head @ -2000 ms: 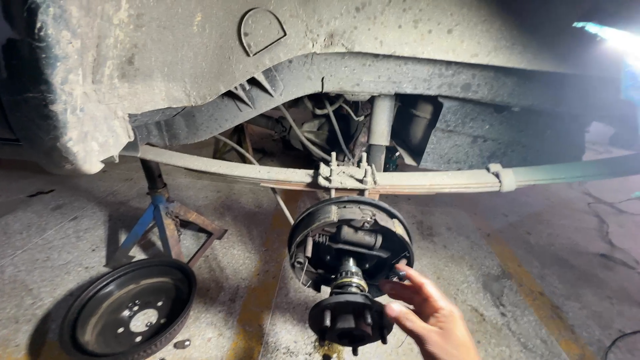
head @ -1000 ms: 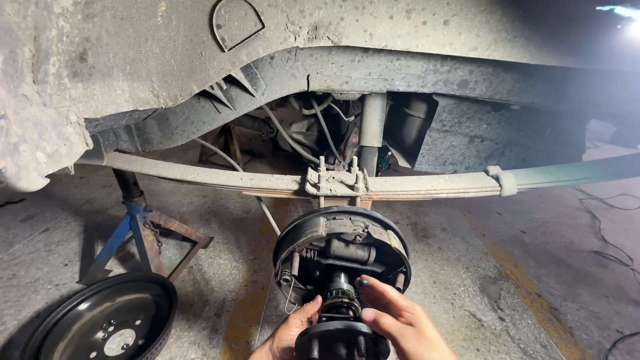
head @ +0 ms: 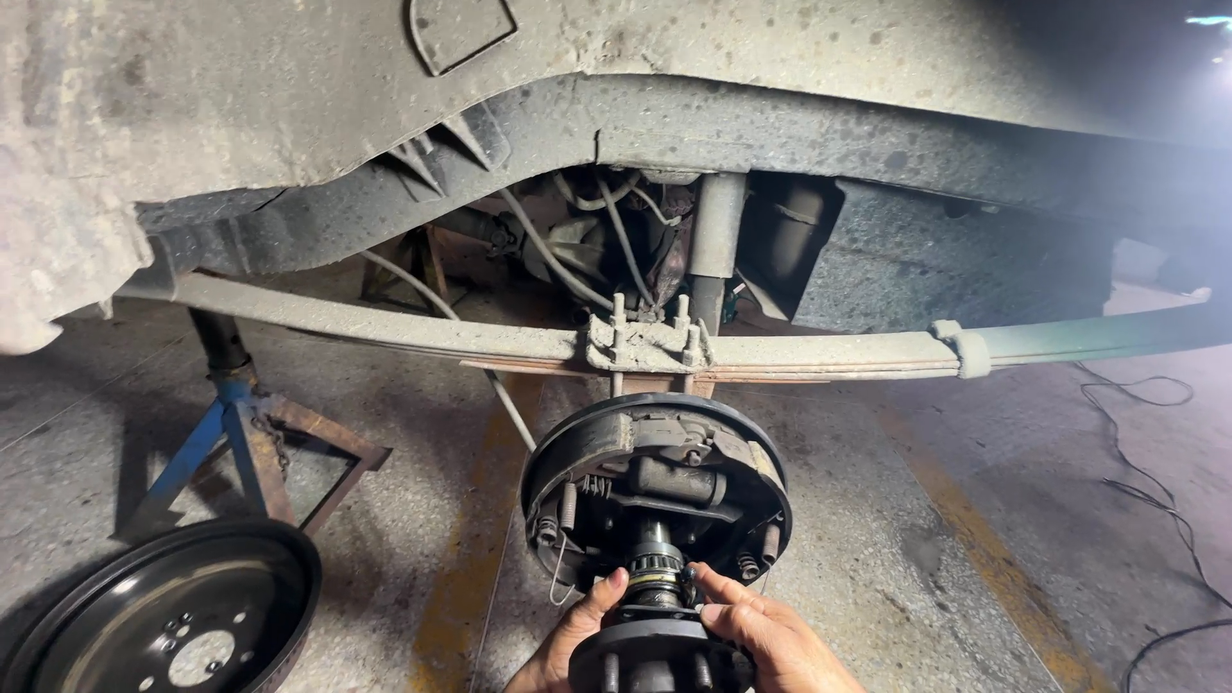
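Observation:
An axle shaft with a studded wheel flange [head: 659, 647] sticks out toward me from the drum brake backing plate [head: 539, 481]. Behind the flange a roller bearing [head: 656, 562] sits around the shaft. My left hand [head: 570, 635] grips the left side, its thumb beside the bearing. On the right, my right hand [head: 765, 626] has its index finger at the bearing and its thumb by the flange's upper edge. Brake shoes, coil springs and a wheel cylinder [head: 677, 481] show on the backing plate. The undersides of both hands' grips are hidden.
A leaf spring [head: 433, 332] crosses above the brake, clamped by U-bolts [head: 650, 345]. At left stand a blue and rusty jack stand [head: 241, 452] and a brake drum [head: 106, 616] on the floor. The vehicle body [head: 289, 96] overhangs everything. A black cable [head: 1145, 491] lies at right.
My left hand has come in from below and taken hold of the left side. My right hand has moved from the flange's right side to beside the bearing.

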